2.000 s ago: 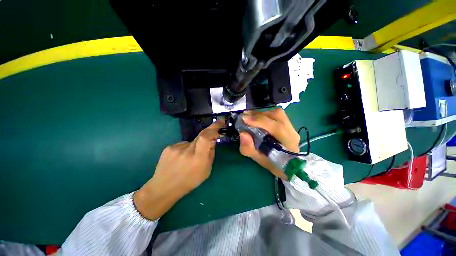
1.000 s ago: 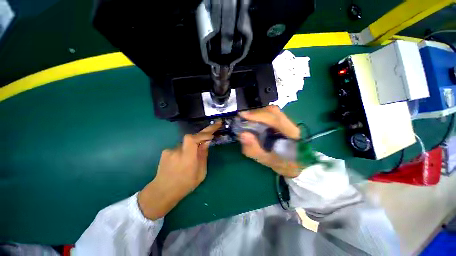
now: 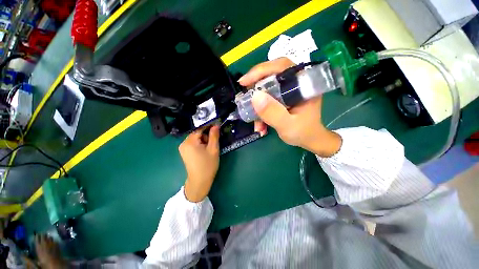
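Note:
My right hand grips the dispensing syringe, a clear barrel with a dark band; its needle end points left at the fixture's base plate. A green adapter with a clear air hose sits at its rear. My left hand has its fingertips at the base plate beside the needle end; whether they hold a small part cannot be seen. The black clamp fixture stands behind. Its toggle clamp, with a red handle, reaches down to the white pad.
Crumpled wipes lie behind my right hand. The cream dispenser controller is at the right. A small black module lies past the yellow strip. A green box-like device and another person's hand are at left.
The view has turned and shifted left, so the red handle and the left side now show. The syringe's rear is raised and points right; earlier it pointed down toward my sleeve. Both hands remain at the base plate.

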